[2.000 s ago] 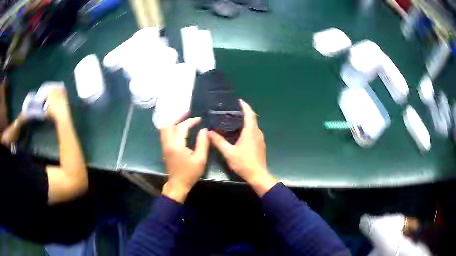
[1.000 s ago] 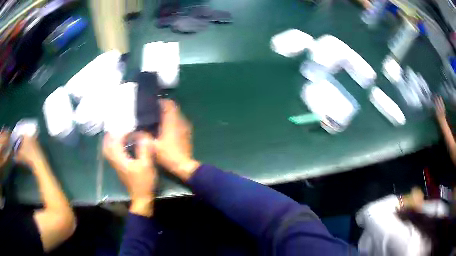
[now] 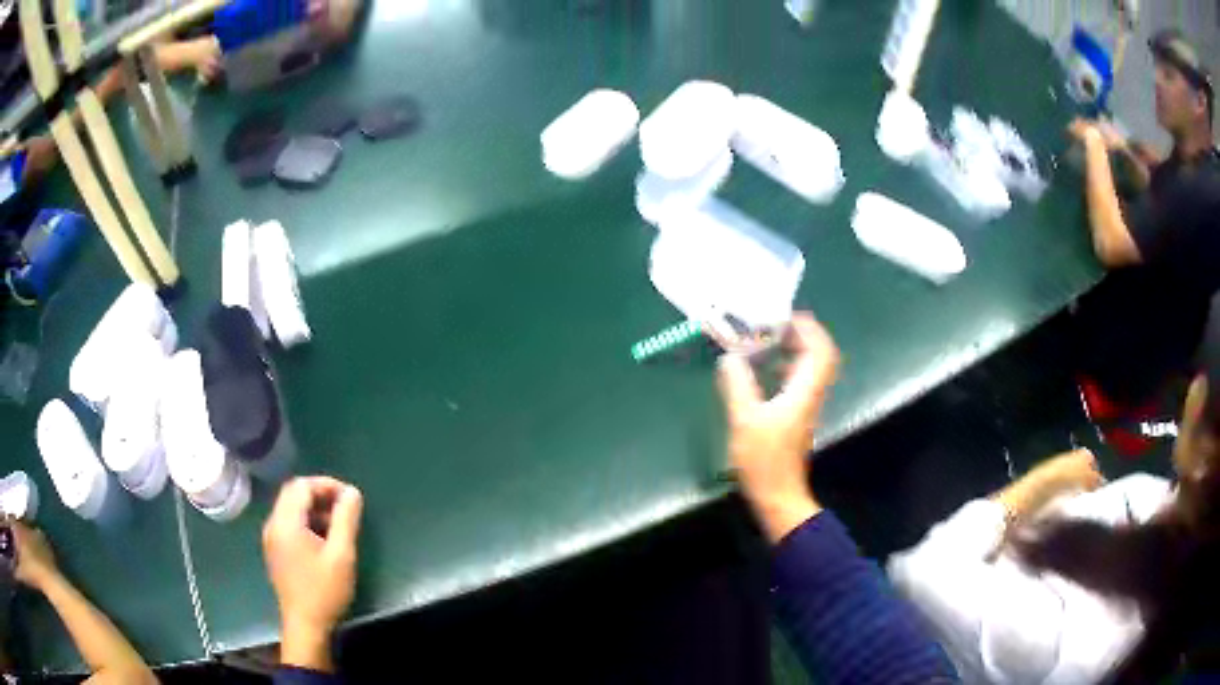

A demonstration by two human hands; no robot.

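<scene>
A white housing (image 3: 723, 268) lies right of centre, with thin wires at its near end. A teal-green circuit strip (image 3: 666, 341) sticks out to its left. My right hand (image 3: 783, 408) has its thumb and fingers around the housing's near end; whether they grip it is unclear. My left hand (image 3: 312, 555) is empty near the table's front edge, its fingers loosely curled with a gap to the thumb. A black ribbed block (image 3: 244, 385) lies beyond it, against a group of white oval units (image 3: 195, 422).
Two narrow white parts (image 3: 278, 281) stand at left. Black oval pads (image 3: 308, 161) lie at the far left. More white oval pieces (image 3: 789, 147) lie behind the housing and at right (image 3: 910, 237). Other workers are at both sides; a white sleeve (image 3: 1057, 575) is close at right.
The view has turned right. Both hands have let go of the black block, which lies by the white units. My right hand has moved right to the housing; my left hand is back near the edge.
</scene>
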